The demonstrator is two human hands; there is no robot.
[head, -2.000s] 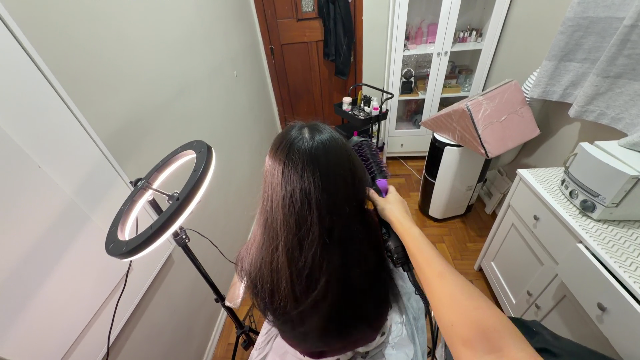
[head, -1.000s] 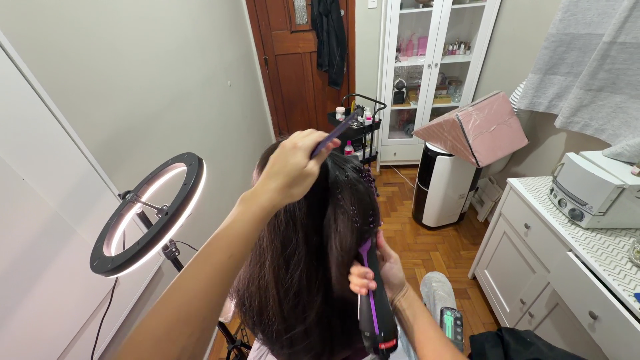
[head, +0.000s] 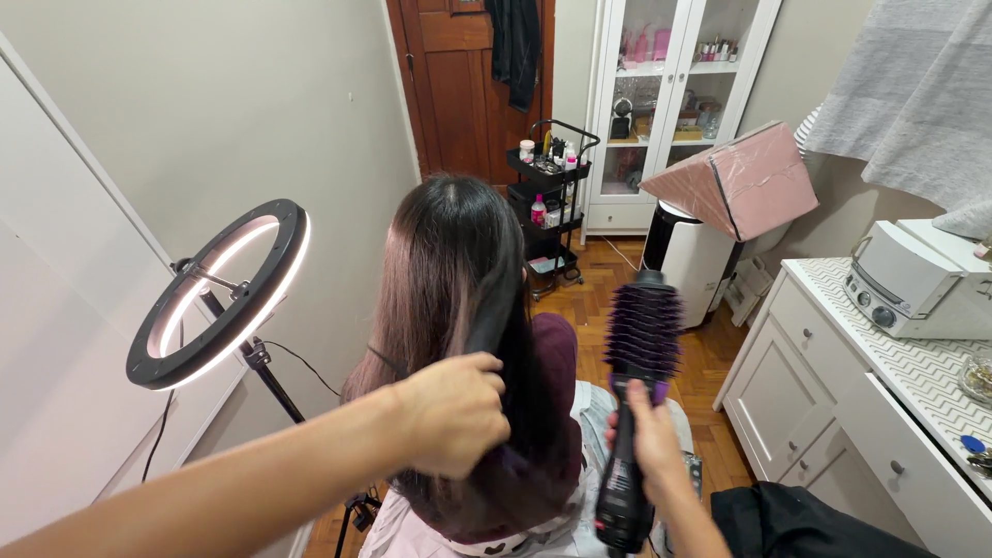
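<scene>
A seated person with long dark hair (head: 426, 263) has their back to me. My left hand (head: 457, 415) is closed around a lock of that hair, drawn out behind the head; a thin dark pointed thing, perhaps a comb's tail (head: 385, 361), sticks out to its left. My right hand (head: 647, 434) grips the black handle of a hot-air brush (head: 643, 333) with purple bristles. The brush stands upright to the right of the person, apart from the hair.
A lit ring light (head: 291, 302) on a stand is at the left. Ahead are a black trolley (head: 549, 174) with bottles and a white glass-door cabinet (head: 612, 213). At the right, a pink box (head: 763, 182) and a white dresser (head: 821, 364) with a partly open drawer.
The hot-air brush has come away from the hair to the right. My left hand has moved down from the top of the head to a lock farther down.
</scene>
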